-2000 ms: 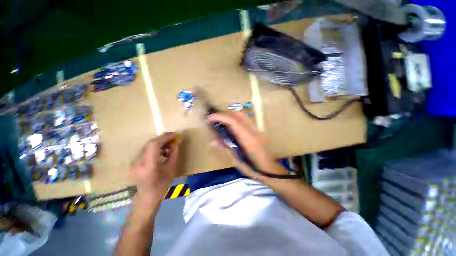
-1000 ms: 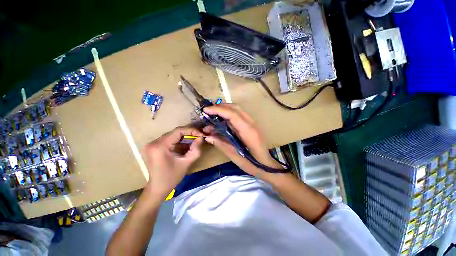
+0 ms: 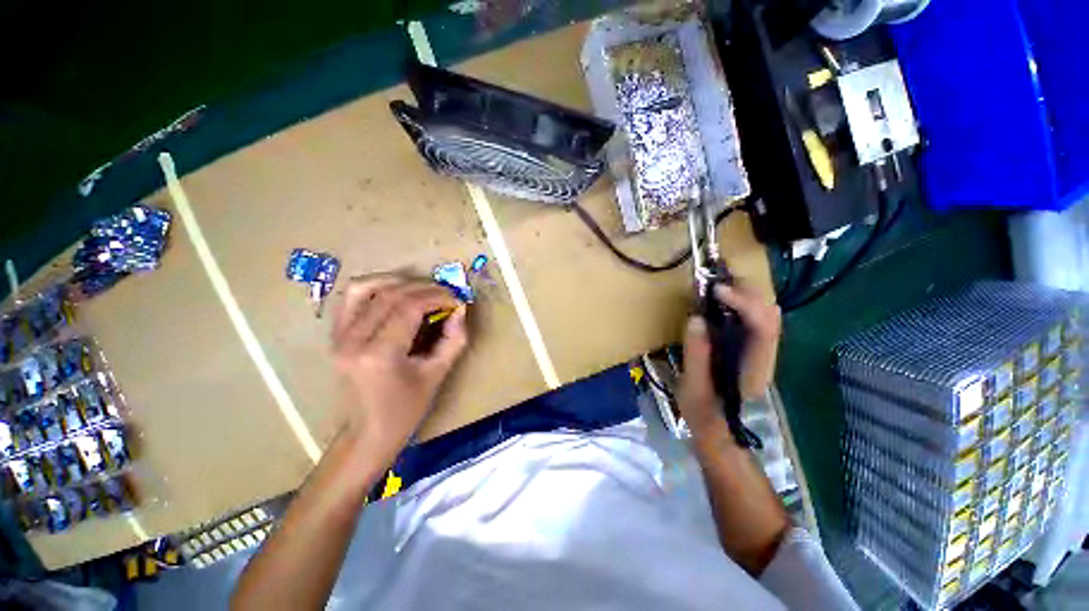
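Observation:
My left hand (image 3: 400, 340) is over the middle of the brown board, its fingers pinching a battery whose yellow edge (image 3: 442, 315) shows; the rest is hidden by the fingers. My right hand (image 3: 731, 352) grips the black handle of a soldering iron (image 3: 721, 322). The silver tip reaches the near edge of the grey-white box (image 3: 731, 131) of silver bits; whether it touches cannot be told. A blue circuit board (image 3: 313, 272) lies left of my left hand. Another small blue and white piece (image 3: 454, 279) lies just beyond my left fingertips.
A black fume fan (image 3: 508, 137) stands behind my hands, its cord running right. A dark blue heap of boards (image 3: 123, 247) and rows of assemblies (image 3: 60, 418) lie at left. A black unit (image 3: 794, 143), blue bin (image 3: 985, 107) and stacked battery trays (image 3: 955, 442) are at right.
My right hand with the iron has moved right, away from my left hand, to the box. My left hand still holds the battery. The view has shifted, so bench things appear further left.

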